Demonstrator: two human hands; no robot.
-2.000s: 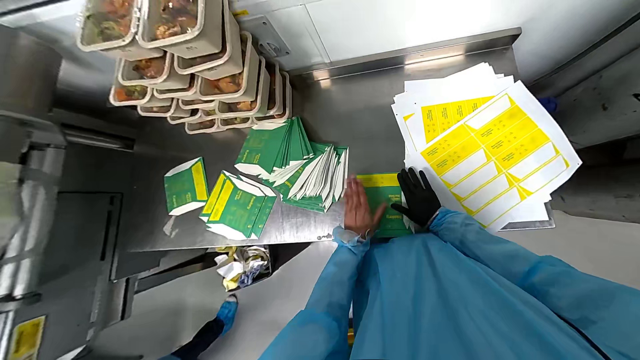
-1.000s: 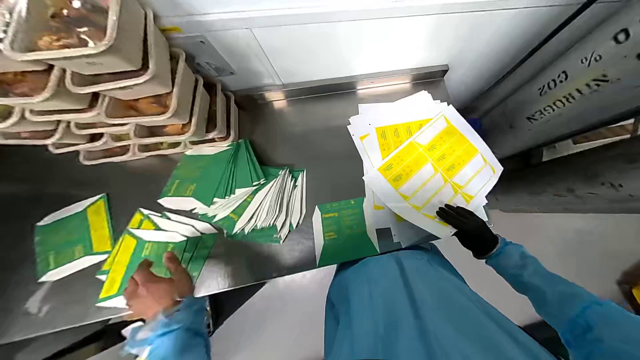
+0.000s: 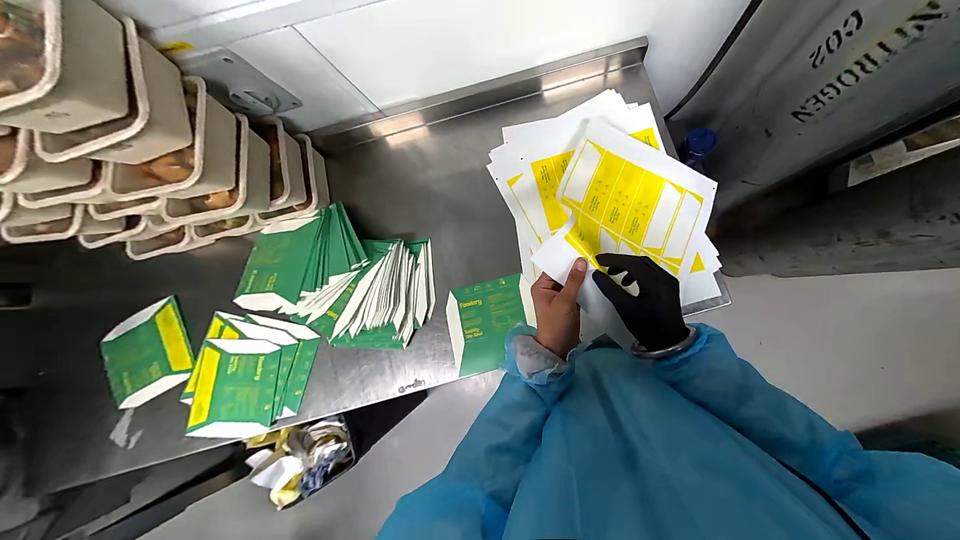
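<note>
My left hand (image 3: 559, 309), bare, pinches the lifted lower corner of the top sheet of yellow-and-white labels (image 3: 637, 196). At the same corner is my right hand (image 3: 643, 298), in a black glove, its fingertips on the folded edge. More label sheets (image 3: 517, 196) lie fanned beneath. A green cardboard sleeve (image 3: 491, 324) lies left of my left hand at the table's front edge. Further left are a fanned pile of green sleeves (image 3: 379, 292), a small overlapping group of sleeves with yellow strips (image 3: 238, 382) and a single sleeve (image 3: 146, 352).
Stacked food trays (image 3: 217, 161) stand at the back left of the steel table (image 3: 442, 161). A bin of crumpled waste (image 3: 304, 461) is below the front edge. A grey metal unit (image 3: 810, 97) and a blue cap (image 3: 700, 141) are at the right.
My left hand has moved right, from the group of sleeves at the left to the label sheets. The top sheet's lower corner is now lifted and folded.
</note>
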